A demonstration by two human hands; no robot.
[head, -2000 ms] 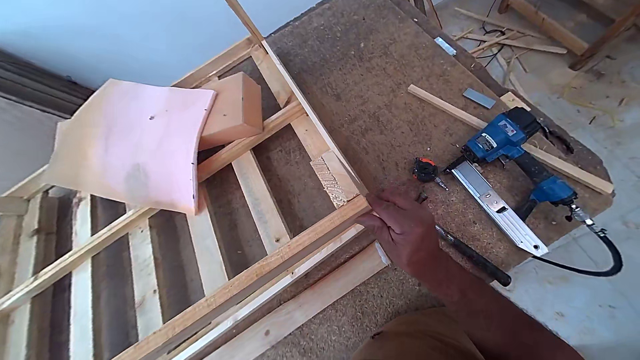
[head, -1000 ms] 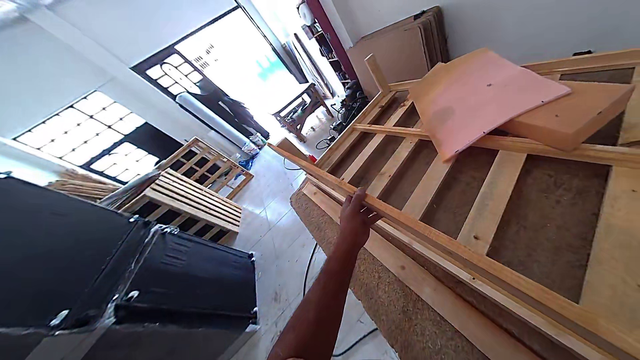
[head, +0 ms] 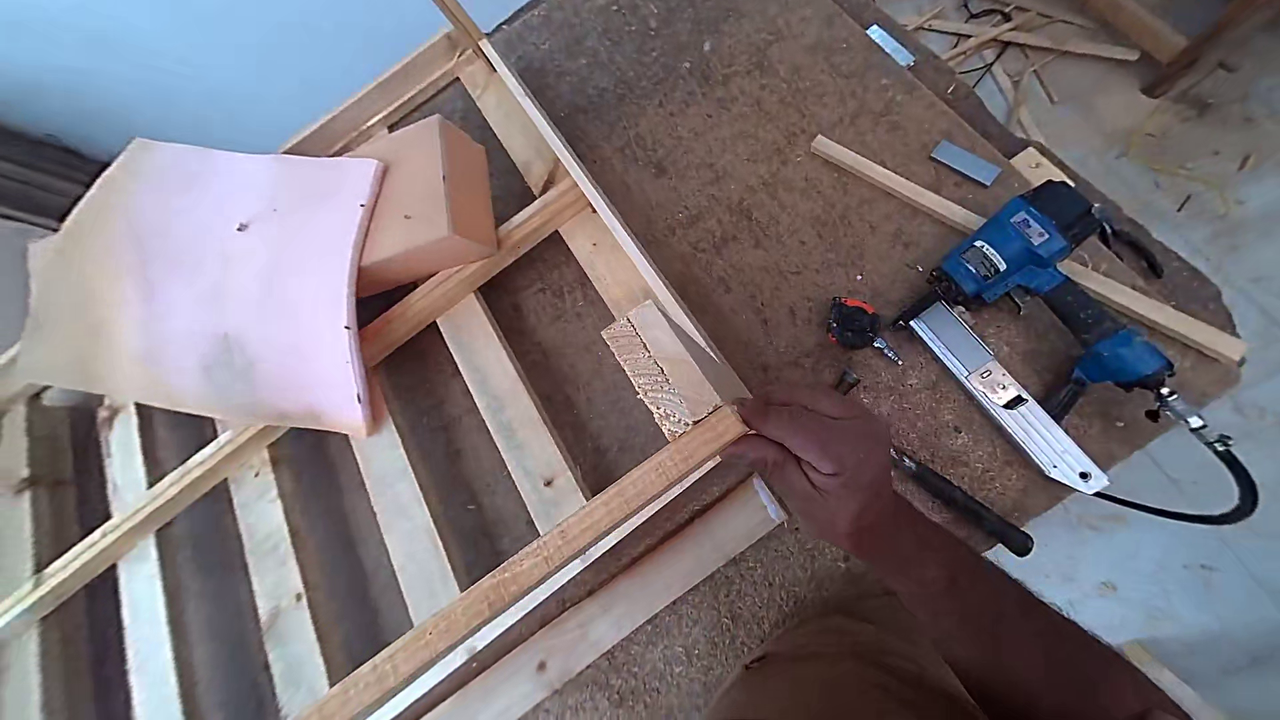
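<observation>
My right hand (head: 820,460) grips the end of a long wooden strip (head: 560,540) at the near right corner of a slatted wooden frame (head: 620,255). A short wood block (head: 675,365) with a rough face sits just inside that corner. My left hand is out of view. To the right of my right hand a blue pneumatic stapler (head: 1010,250) lies on its side with its air hose attached. A small black and orange tape measure (head: 853,322) is near its nose. A dark tool handle (head: 960,500) extends beside my wrist, partly hidden behind the hand.
A pink foam sheet (head: 210,290) and an orange foam block (head: 425,200) rest on the frame. A loose board (head: 610,610) lies along its near side. On the worktable (head: 700,130) are a thin wood stick (head: 900,190) and staple strips (head: 965,163). Wood scraps (head: 1020,40) litter the floor.
The view swung to the frame's other end and back. One second ago my left hand was on the long strip there; it is now out of view. My right hand is at the same corner as two seconds ago.
</observation>
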